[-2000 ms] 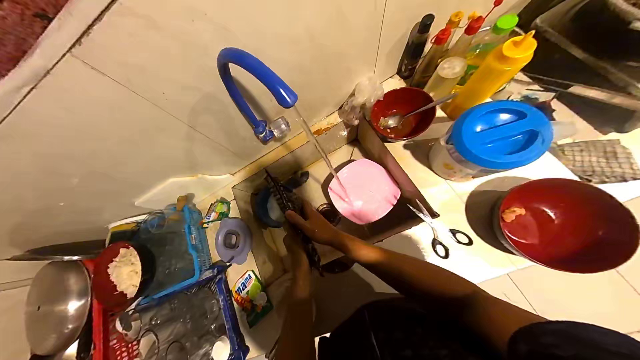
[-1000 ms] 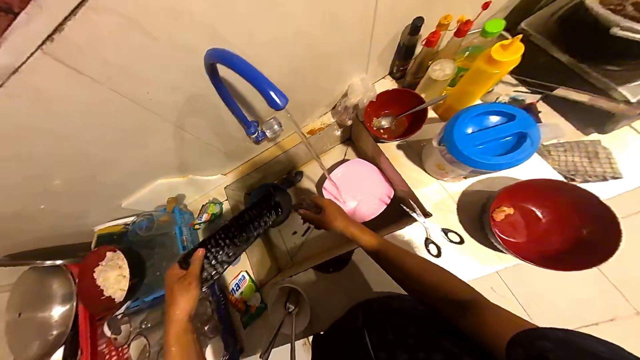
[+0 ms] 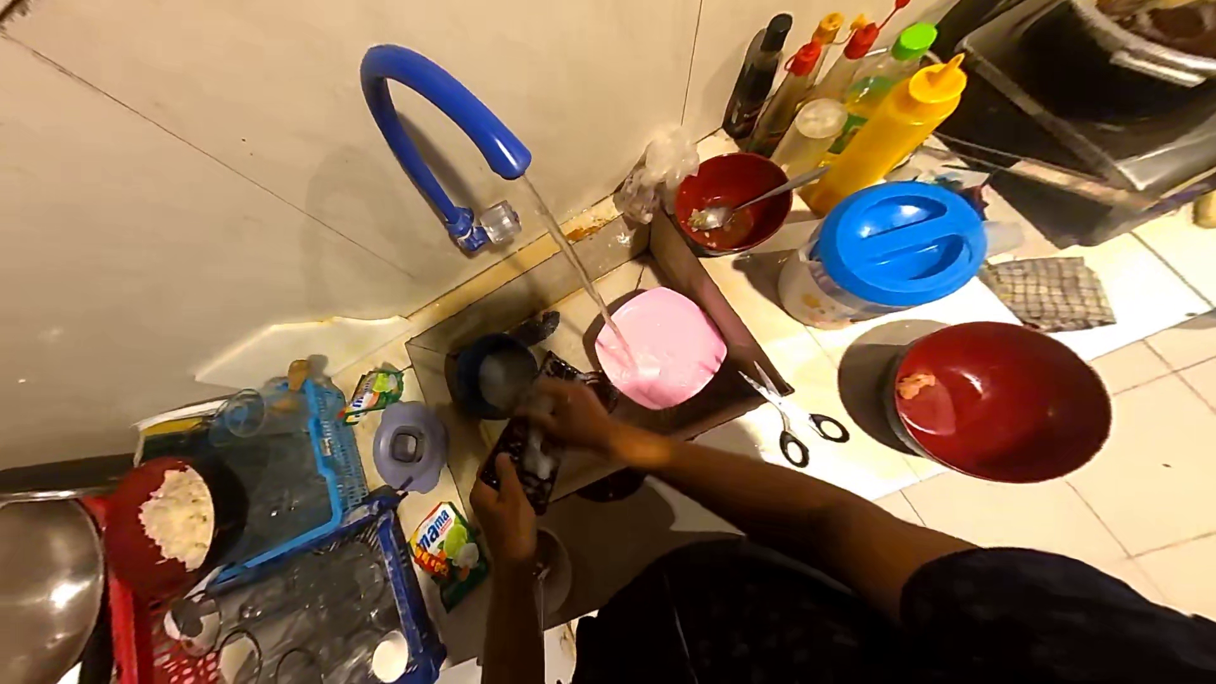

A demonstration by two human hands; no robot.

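Note:
My left hand point(image 3: 505, 508) grips the near end of a long black perforated plastic rack or tray point(image 3: 518, 465), held tilted over the tiled sink. My right hand point(image 3: 570, 415) lies on its upper part, fingers curled, with whitish suds beneath; what the fingers hold is blurred. A dark blue cup point(image 3: 494, 375) of cloudy water stands beyond it in the sink. Water from the blue faucet point(image 3: 446, 104) runs onto a pink plastic bowl or basin point(image 3: 660, 349) to the right of my right hand.
Scissors point(image 3: 793, 423) lie open on the right counter, near a large red bowl point(image 3: 1002, 402), a blue-lidded container point(image 3: 901, 244) and a smaller red bowl with a spoon point(image 3: 731, 202). Left stand a blue basket point(image 3: 337, 446), a dish soap pouch point(image 3: 448, 551) and a red bowl of rice point(image 3: 161, 527).
One second ago the black rack was out over the left edge of the sink; it is back over the sink. My right hand has come onto it, and my left hand has moved rightward.

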